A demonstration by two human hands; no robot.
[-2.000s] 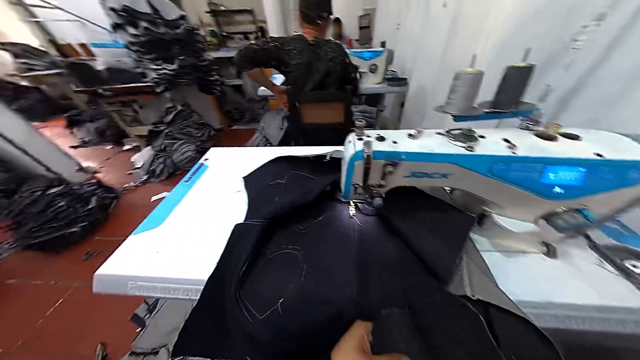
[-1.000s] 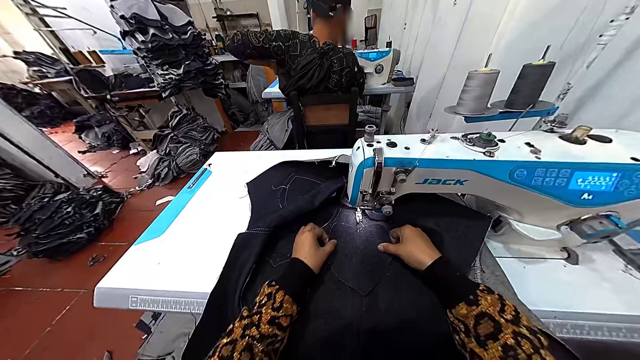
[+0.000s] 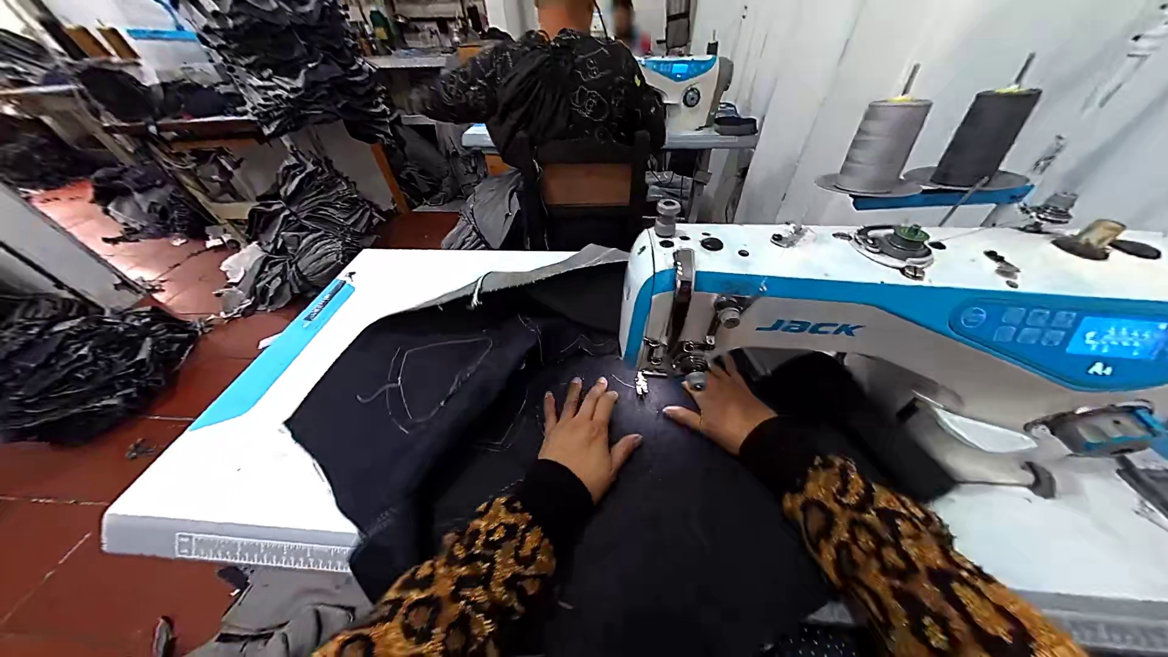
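Observation:
Dark denim fabric (image 3: pixel 675 520) lies over the white sewing table (image 3: pixel 246 465) and under the presser foot (image 3: pixel 641 385) of a Jack sewing machine (image 3: pixel 821 301). My left hand (image 3: pixel 584 438) rests flat on the cloth, left of the foot, fingers apart and holding nothing. Just right of the foot, my right hand (image 3: pixel 721 406) lies on the fabric with its fingers spread, partly beneath the machine head. Light thread lines show on the cloth's left part, whose far edge is folded and shows a grey underside.
Two thread cones, grey (image 3: pixel 883 146) and dark (image 3: pixel 990 137), stand behind the machine. Ahead, a person (image 3: pixel 570 100) sits on a wooden chair (image 3: pixel 589 187) at another machine (image 3: pixel 689 91). Piles of dark garments (image 3: pixel 82 365) lie on the tiled floor at the left.
Two seconds ago only one hand showed, low at the cloth's near edge; now both lie beside the foot. Since one second ago the right hand has moved farther under the machine head.

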